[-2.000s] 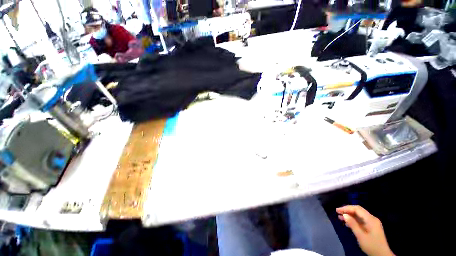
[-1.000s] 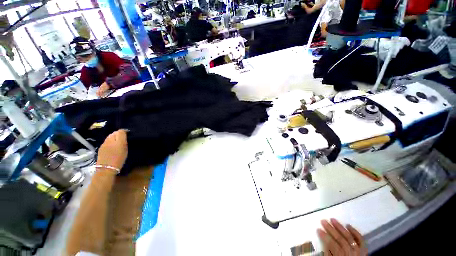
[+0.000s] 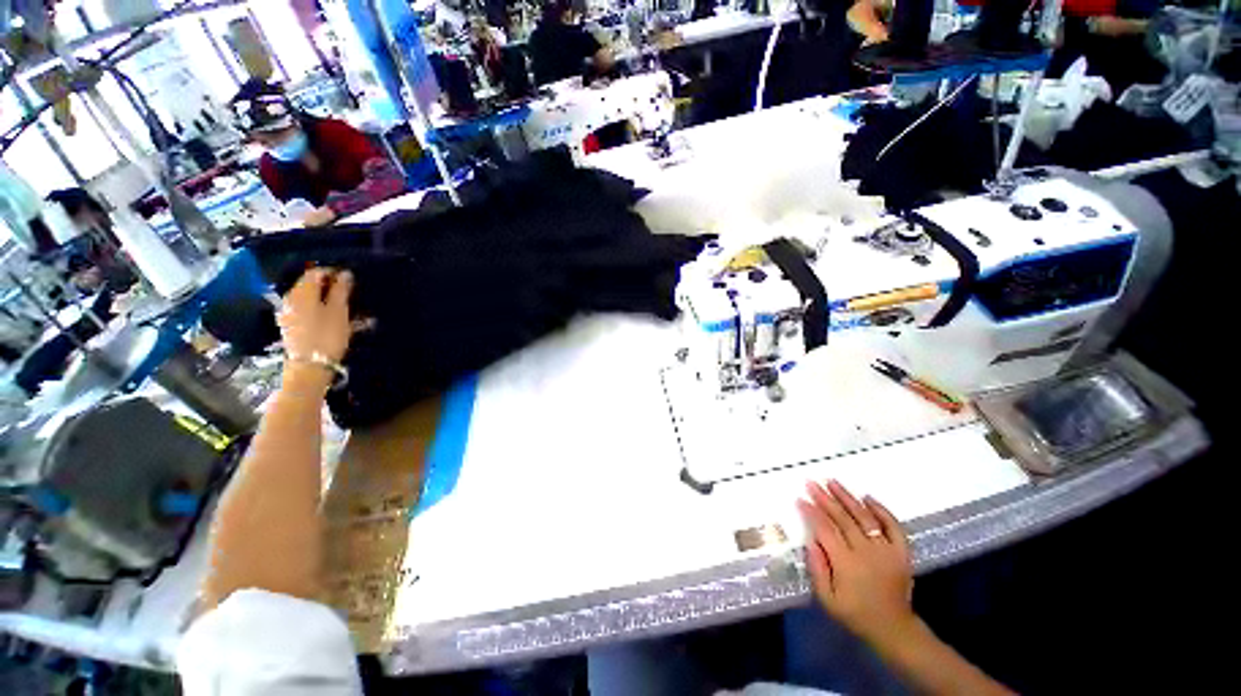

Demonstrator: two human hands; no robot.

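A large black garment [image 3: 504,258] lies in a heap at the back left of the white table. My left hand [image 3: 319,321] is on its left end, fingers curled with the cloth pinched in them. My right hand [image 3: 860,555] rests flat, fingers slightly spread and empty, on the table's front edge below the needle plate. The white sewing machine [image 3: 871,306] stands at the right with black straps over its head. Thread snips [image 3: 920,386] with an orange handle lie right of the needle area.
A brown taped patch [image 3: 365,544] with a blue strip covers the left table end. A clear-covered tray [image 3: 1089,412] sits at the right edge. A grey machine part [image 3: 123,476] stands at far left. A masked person [image 3: 320,157] works behind. A ruler [image 3: 640,605] runs along the front edge.
The view has shifted. My left hand has moved up and grips the garment's left end, part of which is now folded. My right hand still lies on the table front.
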